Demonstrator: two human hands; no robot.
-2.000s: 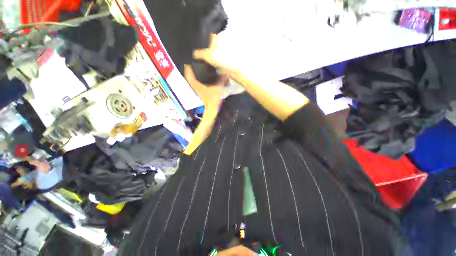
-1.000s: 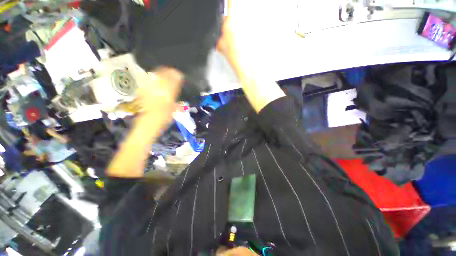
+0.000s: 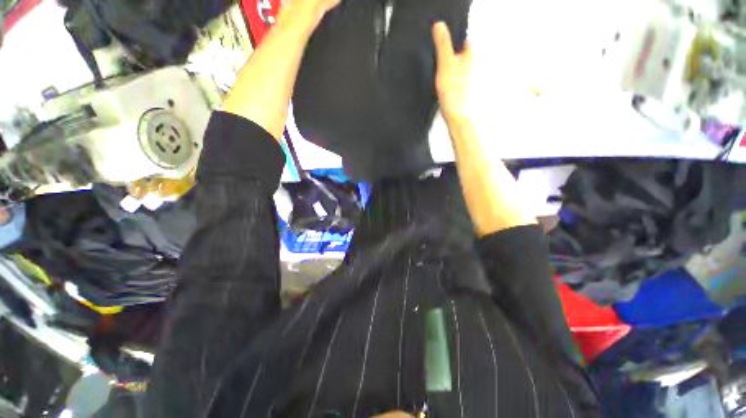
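Note:
A dark cloth piece [image 3: 368, 90] lies on the white table in front of me and hangs over its near edge towards my body. A narrow pale gap or line shows at its top middle. My left hand [image 3: 315, 6] is at the cloth's upper left side, partly cut off by the top edge of the picture. Its fingers are mostly out of view, and its grip cannot be told. My right hand [image 3: 454, 69] lies along the cloth's right side, with thumb and fingers apart. Part of it is hidden behind or on the cloth, and no firm grip shows.
A cream sewing machine [image 3: 168, 135] with a slotted disc is at the left. Another machine [image 3: 654, 61] is at the right end of the white table [image 3: 556, 122]. Dark cloth heaps [image 3: 646, 216] lie below the table, with a red bin [image 3: 589, 318] and a blue bin [image 3: 671, 298].
The dark cloth was lifted to the left in blurred motion and now lies spread in front of me. My left hand has moved up to its far left side. The view has shifted.

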